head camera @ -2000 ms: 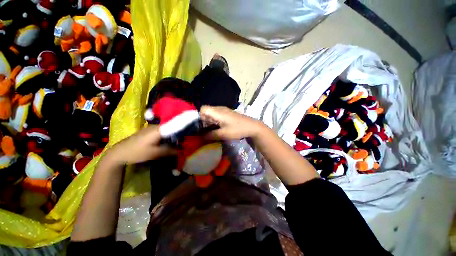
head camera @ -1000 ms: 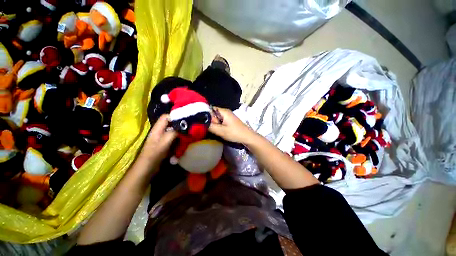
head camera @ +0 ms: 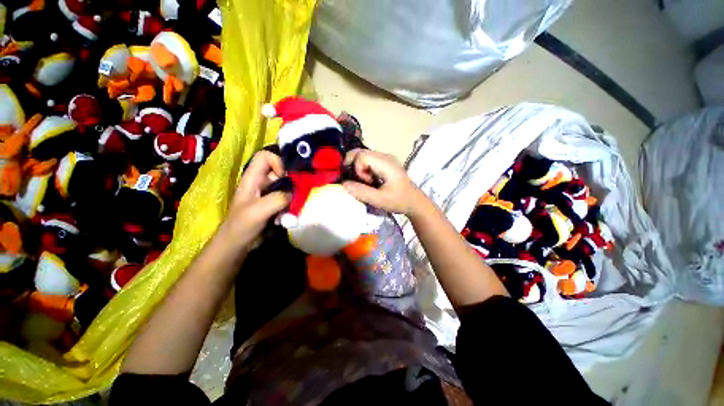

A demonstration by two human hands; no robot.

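Observation:
A penguin plush toy (head camera: 327, 218) is held upright over my lap, its face and white belly towards me, its orange feet hanging down. It wears a red Santa hat (head camera: 305, 116) with a white band and pompom, and a red scarf. My left hand (head camera: 262, 194) grips the toy's flipper side at the left. My right hand (head camera: 379, 182) grips the other side near the flipper, its fingers curled. Whether a small tool is inside my right hand cannot be told.
A yellow sack (head camera: 208, 182) full of penguins is at the left. An open white woven sack (head camera: 444, 158) with penguins is at the right. A large filled white sack (head camera: 429, 55) stands ahead, others at the far right. A floral apron (head camera: 317, 349) covers my lap.
The toy was blurred and tilted two seconds ago, then turned face towards me. Since one second ago both hands have raised it slightly and its head has turned a little to the right.

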